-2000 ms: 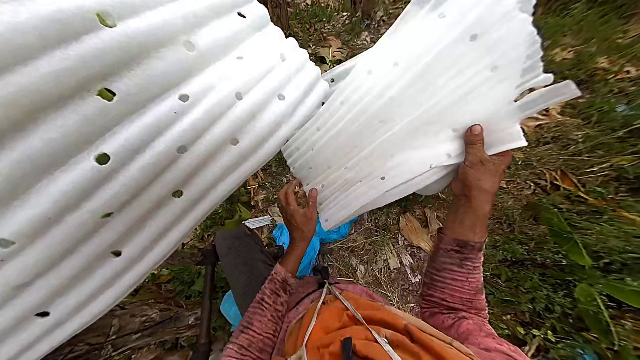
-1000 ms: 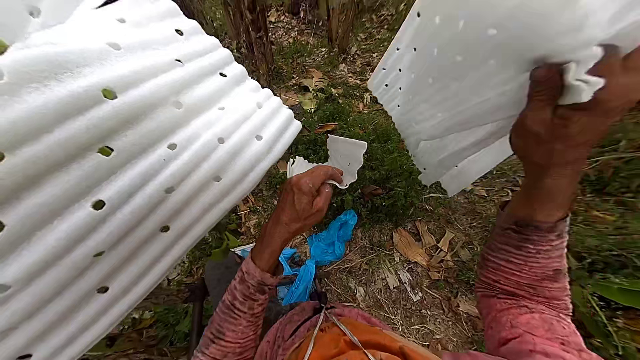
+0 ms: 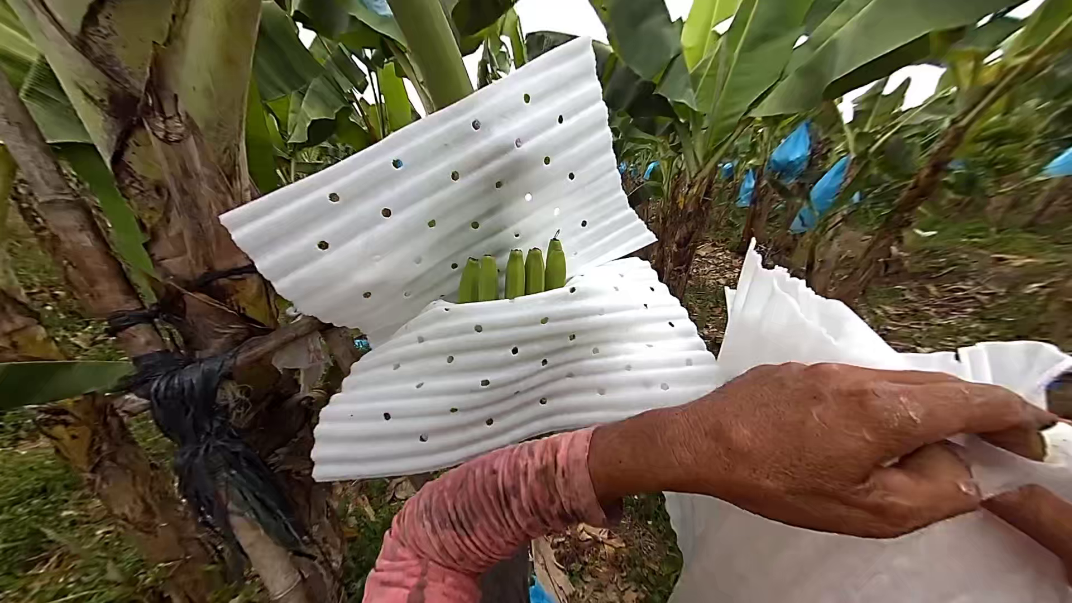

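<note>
My left hand (image 3: 825,448) reaches across from the lower middle, its fingers closed on the upper part of loose white foam sheets (image 3: 804,553). Of my right hand (image 3: 1034,519), only a finger shows at the right edge, against the same sheets just below my left fingertips; the rest is out of view. Left of the hands, a perforated, ridged white foam sheet (image 3: 444,201) stands tilted behind several green banana fingers (image 3: 512,275). Another perforated foam sheet (image 3: 511,368) covers the front of the fruit, whose tips show between the two.
A banana plant trunk (image 3: 188,151) stands at the left, with black plastic (image 3: 197,419) tied around a pole. Broad banana leaves (image 3: 888,42) hang above. Blue bags (image 3: 791,151) hang among plants farther back. Dry leaf litter lies on the ground.
The view has swung up from the ground to the fruit. My hands, apart one second ago, are now close together at the right. The small torn foam piece in my left hand is no longer distinguishable.
</note>
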